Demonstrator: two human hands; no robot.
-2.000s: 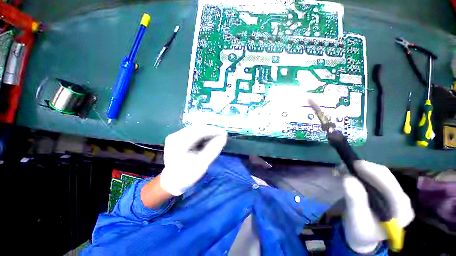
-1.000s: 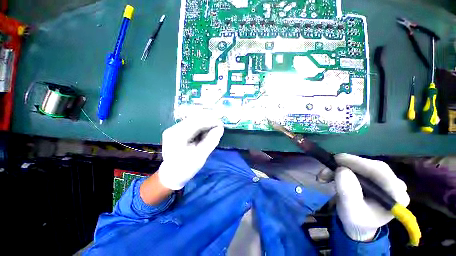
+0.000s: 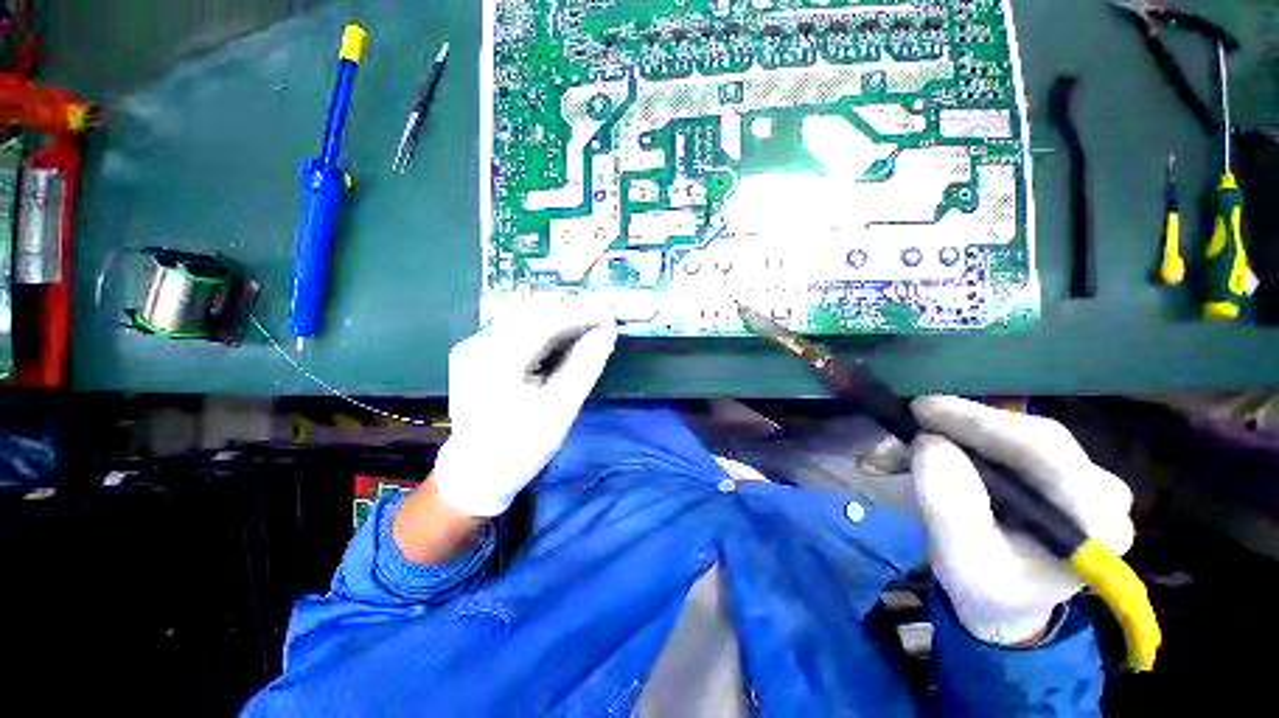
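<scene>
A large green circuit board (image 3: pixel 561 154) with white-silver solder areas lies on the green mat; glare washes out its lower middle. My right hand (image 3: pixel 1017 512), in a white glove, grips the soldering iron (image 3: pixel 877 397), its yellow end pointing down right and its tip over the board's front edge. My left hand (image 3: pixel 526 400), gloved, is at the board's front left corner with fingers closed together. Thin solder wire (image 3: pixel 330 389) runs from the reel (image 3: pixel 180 297) to my left hand, which seems to pinch it; the wire's end is hidden in the glare.
Left of the board lie a blue solder sucker (image 3: pixel 317 239) and a thin dark tool (image 3: pixel 421 108). To the right are a black brush (image 3: pixel 1073 197), a small screwdriver (image 3: pixel 1171 241), a larger screwdriver (image 3: pixel 1227 260) and cutters (image 3: pixel 1171 56). A red-orange carrier (image 3: pixel 59 267) stands far left.
The iron's tip has moved left from over the board's lower right to its front edge near the middle. The view has shifted, so the board sits higher. My left hand keeps its closed pose.
</scene>
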